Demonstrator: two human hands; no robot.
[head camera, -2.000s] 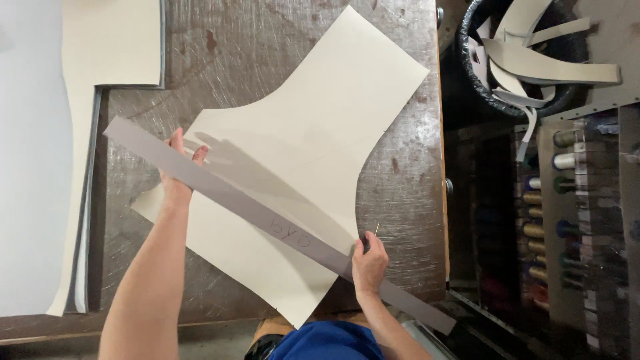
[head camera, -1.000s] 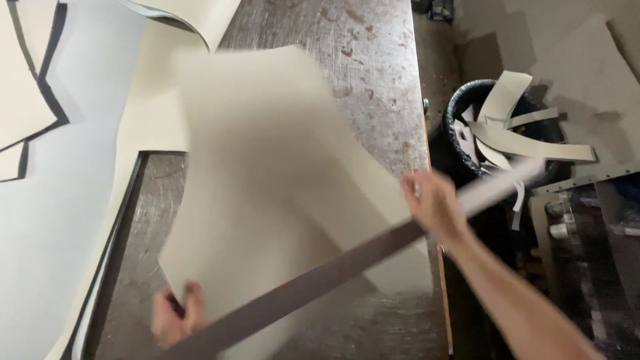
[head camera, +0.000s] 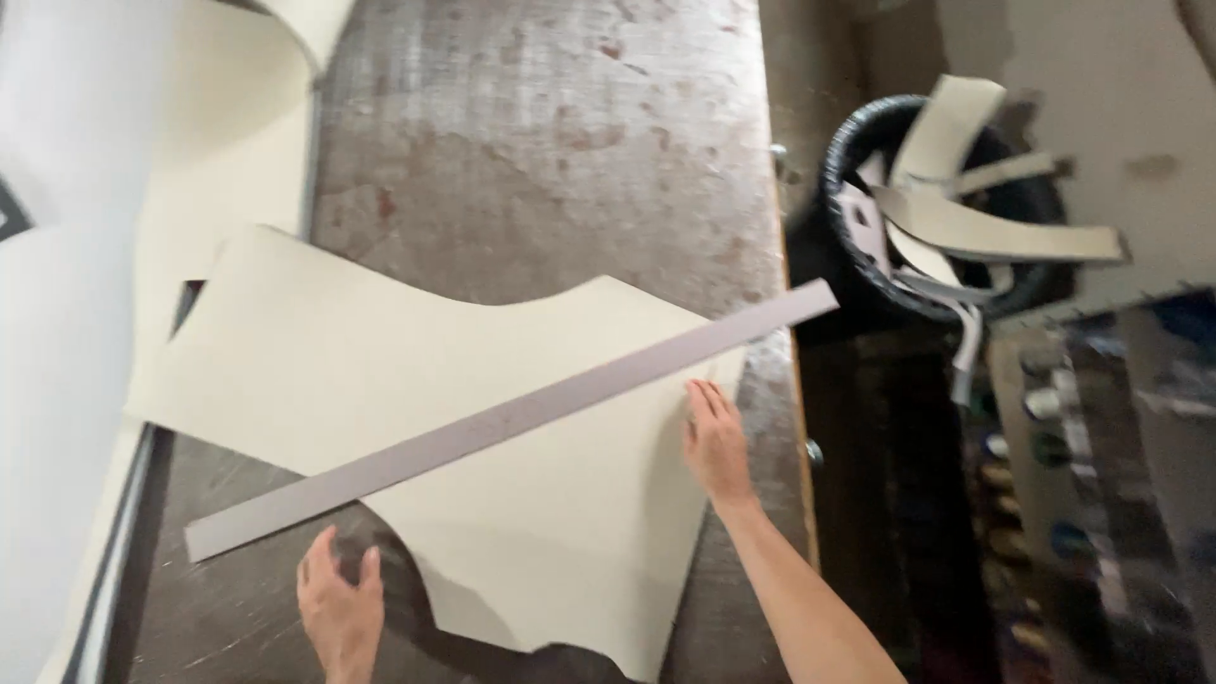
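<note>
A large cream sheet with curved cut-outs (head camera: 570, 513) lies on the worktable. Across it, slanting up to the right, rests a long straight grey-mauve strip (head camera: 513, 416), its right end past the table edge. My left hand (head camera: 340, 603) is just below the strip's left part, fingers apart, with nothing in it. My right hand (head camera: 717, 437) is on or just over the sheet's right part, below the strip; whether something thin is between its fingers cannot be told.
More cream sheet material (head camera: 228, 171) lies along the left of the scuffed brown table (head camera: 541, 152). Off the table's right side stands a black-rimmed bin (head camera: 836, 157) holding several cream offcuts (head camera: 1016, 225). Thread spools (head camera: 1043, 404) are at the lower right, blurred.
The cream sheet has been turned and now lies lower on the table. The strip slants up to the right, where two seconds ago it slanted down. Both hands have let go of it.
</note>
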